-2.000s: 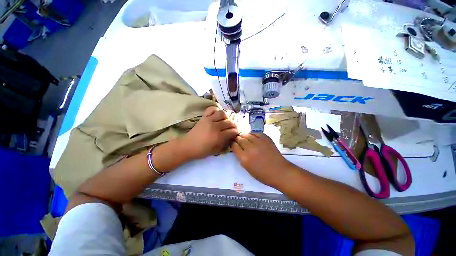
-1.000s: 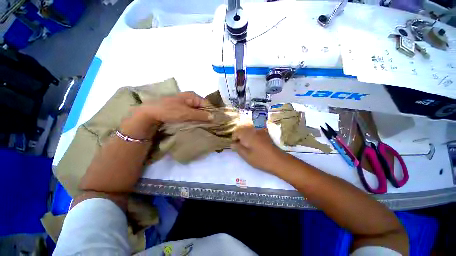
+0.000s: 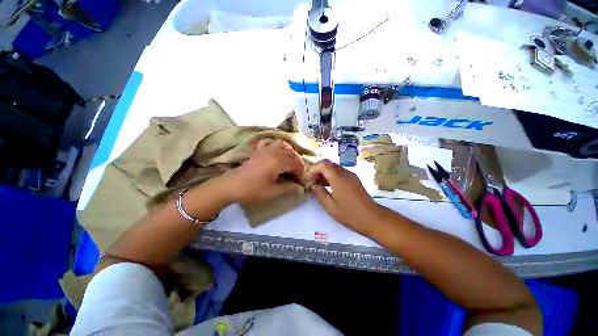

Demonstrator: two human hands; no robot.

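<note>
The khaki garment piece (image 3: 151,157) lies bunched on the table to the left of the needle. My left hand (image 3: 270,172) is shut on its cloth, fingers bent. My right hand (image 3: 341,193) pinches the same cloth edge, its fingertips close to the left hand's. Both hands are just left of and in front of the presser foot area (image 3: 322,144), which is brightly lit. A blue-grey block (image 3: 348,152) is right of the needle. The exact edge between the fingertips is partly hidden.
The white sewing machine head (image 3: 406,108) stands behind the hands. Khaki scraps (image 3: 397,170) lie right of the needle. Thread snips (image 3: 451,190) and pink-handled shears (image 3: 501,216) lie further right. A tape measure strip (image 3: 288,254) runs along the table's front edge. A paper note (image 3: 524,72) lies on the machine.
My left hand has moved right from over the bunched cloth to beside my right hand. The cloth is rebunched, with a flap hanging toward the front. The camera view has shifted slightly.
</note>
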